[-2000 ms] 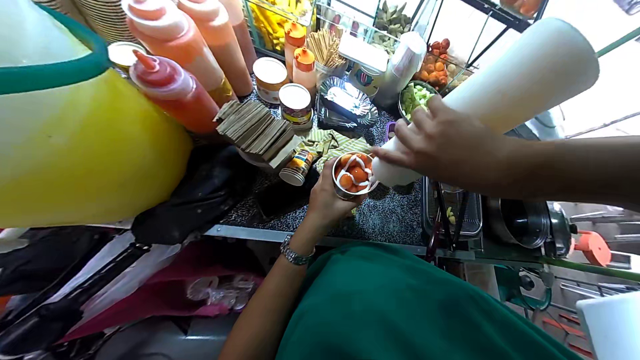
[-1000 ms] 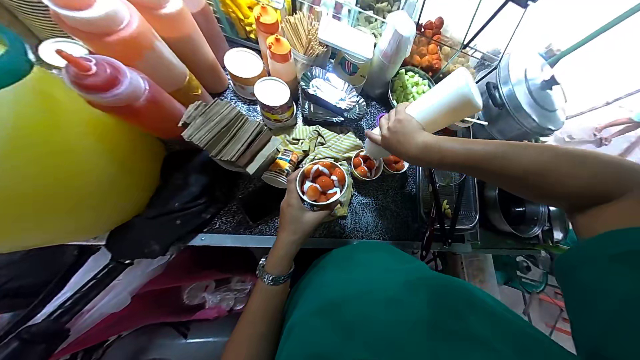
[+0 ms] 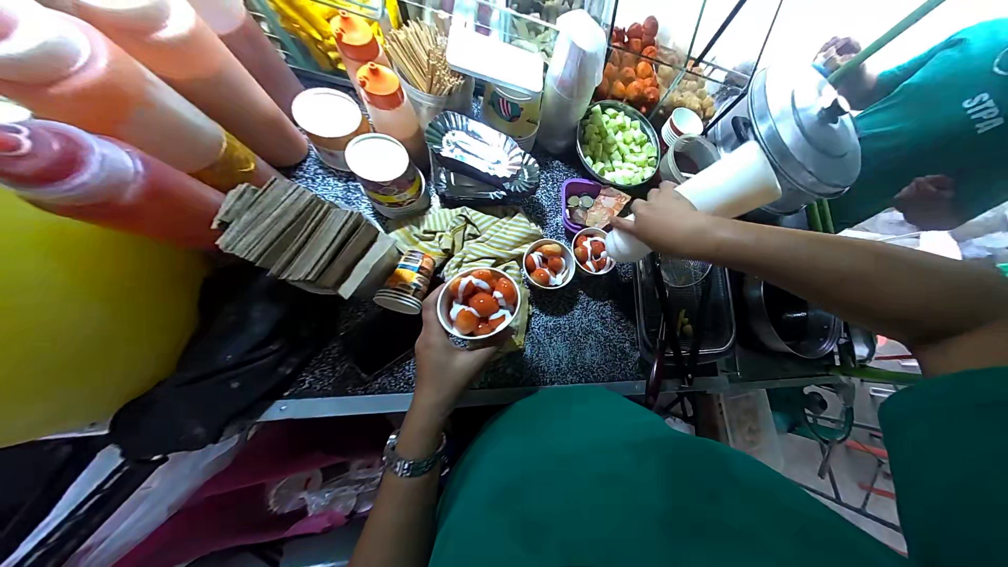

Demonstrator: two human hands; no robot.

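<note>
My left hand holds a paper cup of orange balls streaked with white sauce, just above the counter near its front edge. My right hand grips a white squeeze bottle, tilted with its nozzle end low. That end is at the rim of a smaller cup of orange balls with white sauce on them. Between the two hands stands another cup of balls with sauce. Behind them lie a striped cloth and a purple container with coins and a banknote.
On the left are large sauce bottles, a stack of brown cardboard pieces and a tipped printed cup. Behind stand lidded tubs, wooden sticks, foil trays and a bowl of diced green vegetable. A metal pot and a person are at right.
My right hand with the white bottle has moved right, away from the cup in my left hand, to the smaller cup. A person has come into view at the right.
</note>
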